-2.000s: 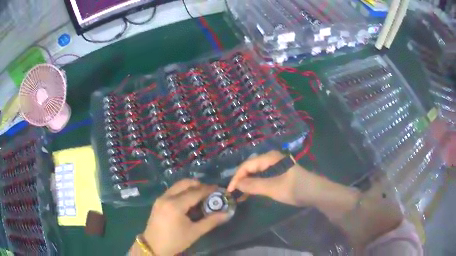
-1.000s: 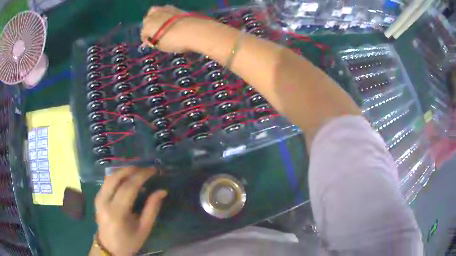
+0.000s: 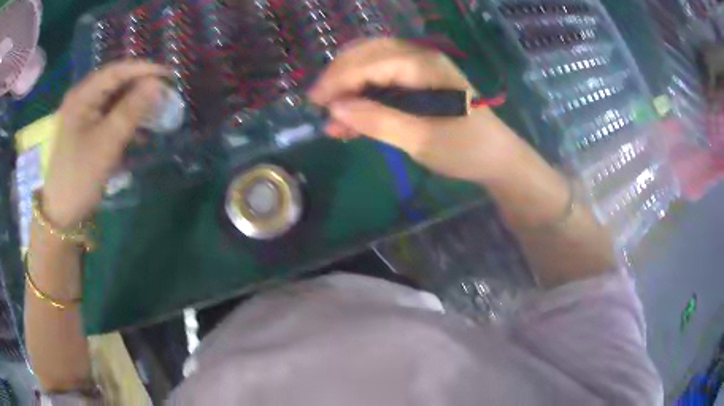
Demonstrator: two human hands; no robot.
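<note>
My left hand (image 3: pixel 107 135) holds a small round part with a silver face (image 3: pixel 166 111) between its fingers, over the near left of the filled tray. My right hand (image 3: pixel 397 103) is closed on a thick black pen-like tool (image 3: pixel 421 101), with a red cable at its rear; its tip is hidden or blurred near my fingers. The silver round holder with a gold-coloured ring (image 3: pixel 263 201) stands on the green mat, touched by neither hand. The filled tray (image 3: pixel 295 133), with rows of dark round parts and red lead wires, lies behind it, partly cut off at the top.
Clear ribbed side trays (image 3: pixel 591 95) lie at the right. The pink fan (image 3: pixel 20 47) is cut off at the upper left. The yellow sheet (image 3: pixel 36 135) shows beside my left wrist. The green mat's edge (image 3: pixel 349 255) runs near my body. Pink cloth shows at the far right.
My left hand has lifted and now holds a round part. My right hand has come back from the tray's far left and now holds the black tool. The view has shifted, so the tray sits higher.
</note>
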